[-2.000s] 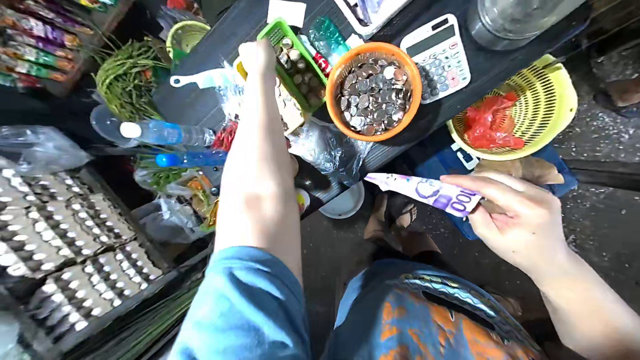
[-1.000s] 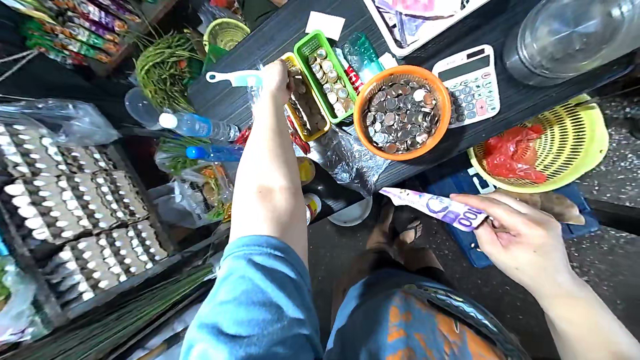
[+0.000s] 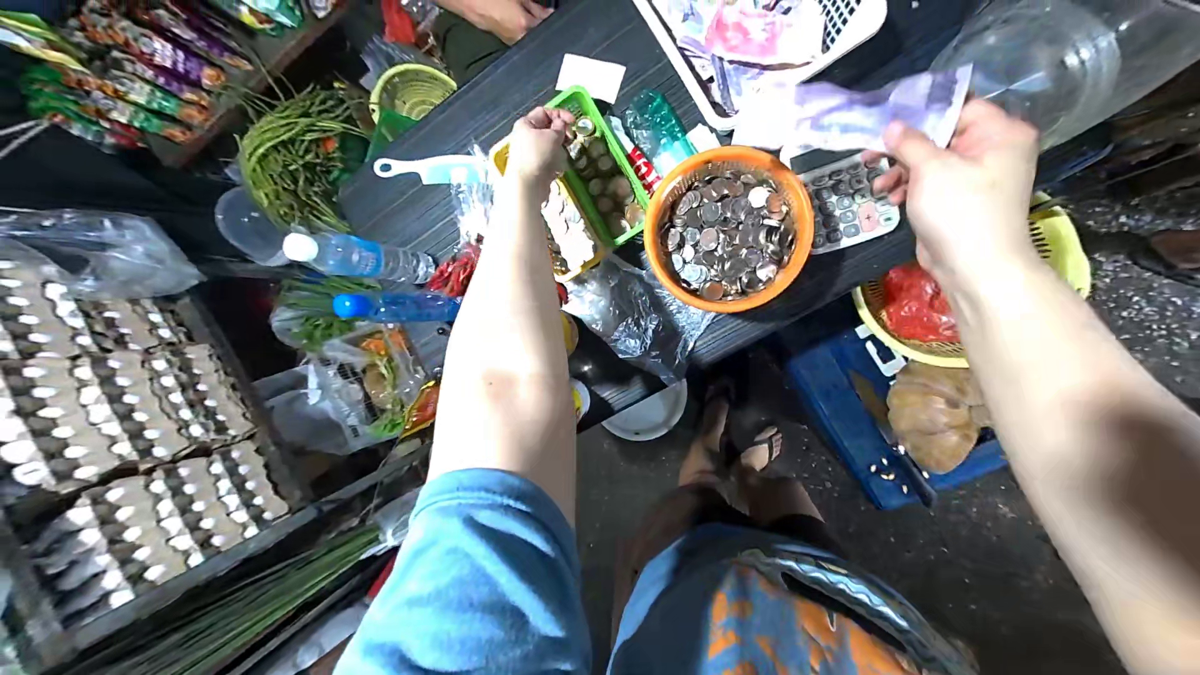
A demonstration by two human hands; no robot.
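Note:
My left hand (image 3: 544, 145) is over the near end of a yellow basket (image 3: 574, 230) and the edge of a green basket of coins (image 3: 605, 173), a coin at its fingertips. My right hand (image 3: 966, 169) grips a purple banknote (image 3: 872, 111) above the calculator (image 3: 848, 202), beside a white tray (image 3: 848, 42) holding banknotes. Between the hands stands an orange basket (image 3: 797, 239) full of silver coins (image 3: 722, 234).
A clear container (image 3: 1050, 66) stands at the right. Water bottles (image 3: 361, 258), a white-handled tool (image 3: 422, 169) and green beans (image 3: 295, 155) lie left. Egg trays (image 3: 122, 394) fill the lower left. Another person's hand (image 3: 502, 14) shows at the top.
My right hand has moved up with the banknote, from in front of the table edge to over the calculator and beside the white tray. My left hand is now at the green basket's edge.

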